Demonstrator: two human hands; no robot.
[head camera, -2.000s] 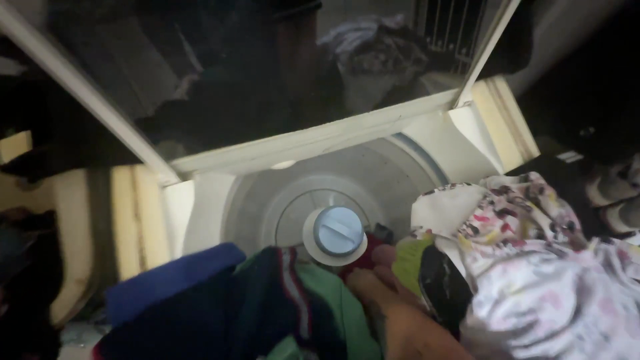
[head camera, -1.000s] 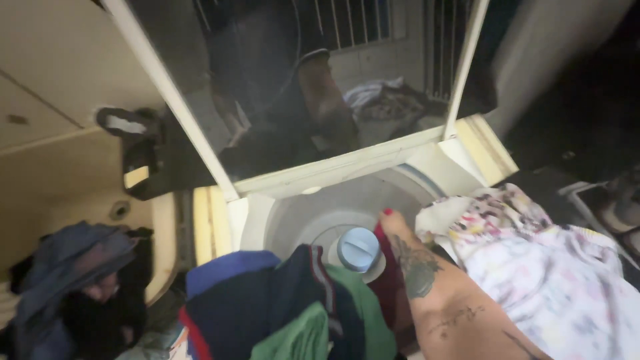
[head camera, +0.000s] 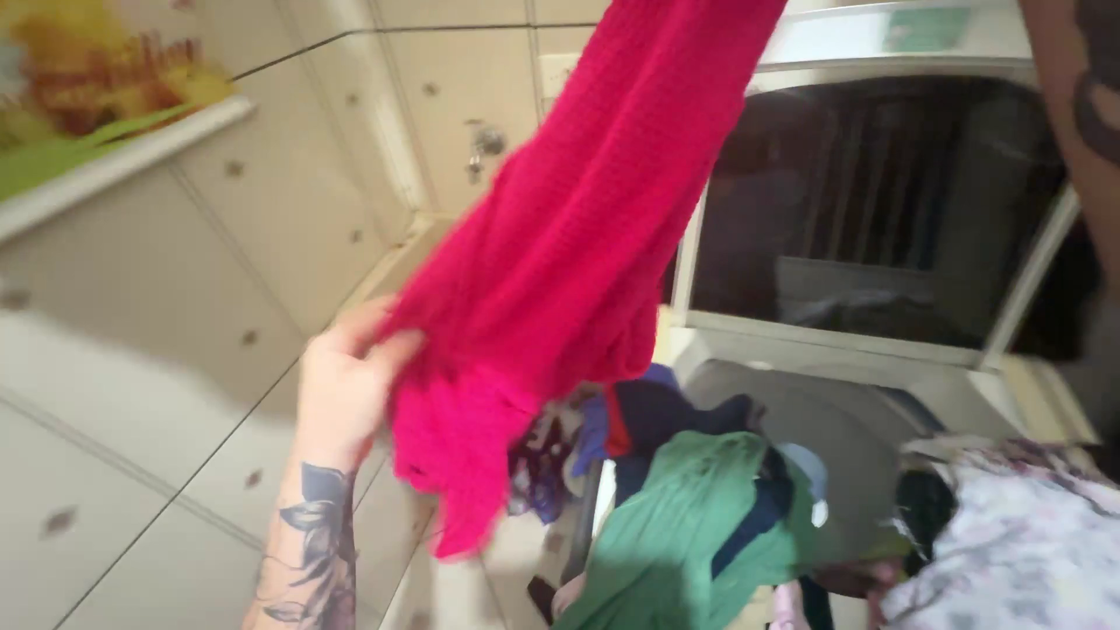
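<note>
My left hand (head camera: 359, 367) grips the lower left edge of a bright pink-red knitted garment (head camera: 569, 236), which stretches diagonally up past the top edge of the view. At the upper right only my right forearm shows; its hand is out of view, so what it holds is hidden. Below the garment is an open top-loading washing machine with a grey drum (head camera: 840, 481). A green cloth (head camera: 691, 525) and dark blue clothing (head camera: 665, 420) hang over its left side, partly covering the light blue agitator cap (head camera: 805, 472). White floral fabric (head camera: 1006, 525) lies over the right side.
The raised lid (head camera: 875, 201) with a dark window stands behind the drum. A metal tap (head camera: 483, 149) sticks out from the tiled wall (head camera: 210, 289). Patterned clothes (head camera: 542, 464) lie left of the machine. A colourful picture or panel (head camera: 96, 87) is at the upper left.
The red cloth, low beside the agitator earlier, is now held up and spread above the machine. My left hand has come into view on it. The view has swung left toward the tiled wall.
</note>
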